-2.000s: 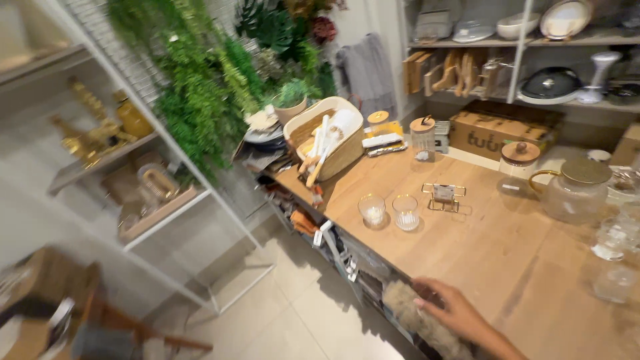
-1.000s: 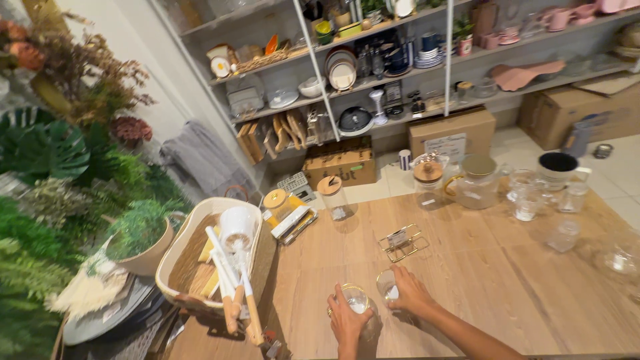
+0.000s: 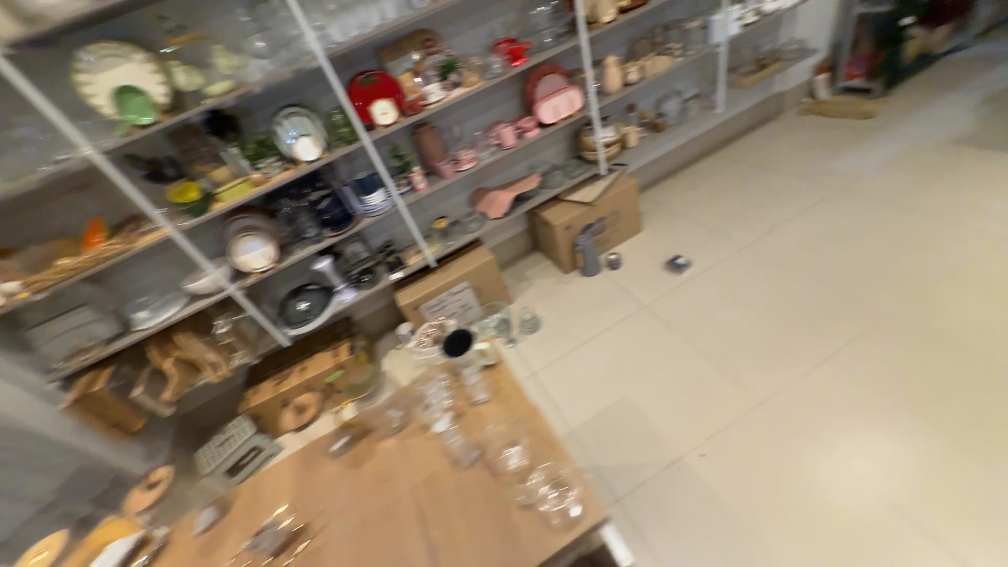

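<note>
Neither of my hands is in the head view now, so what they hold is hidden. A wooden table [image 3: 394, 504] fills the bottom of the view, blurred by motion. On its right part stand clear glass vessels [image 3: 555, 492] and a white dripper-like cup with a black inside [image 3: 458, 343]. A small gold wire rack [image 3: 276, 539] rests at the bottom edge. Left of it is a glass jar's wooden lid [image 3: 148, 488], with yellow items [image 3: 98, 543] in the lower left corner.
Shelves behind the table hold a red plate [image 3: 376, 98], a pink tray [image 3: 555, 98] and a black bowl [image 3: 305, 307]. Cardboard boxes [image 3: 453, 287] stand below them. A grey bottle-like thing [image 3: 587, 253] and small items sit on the tiled floor [image 3: 748, 354].
The view has swung right toward the shelves and floor. Both hands, which were at two small glasses one second ago, are out of view, as are those glasses and the basket.
</note>
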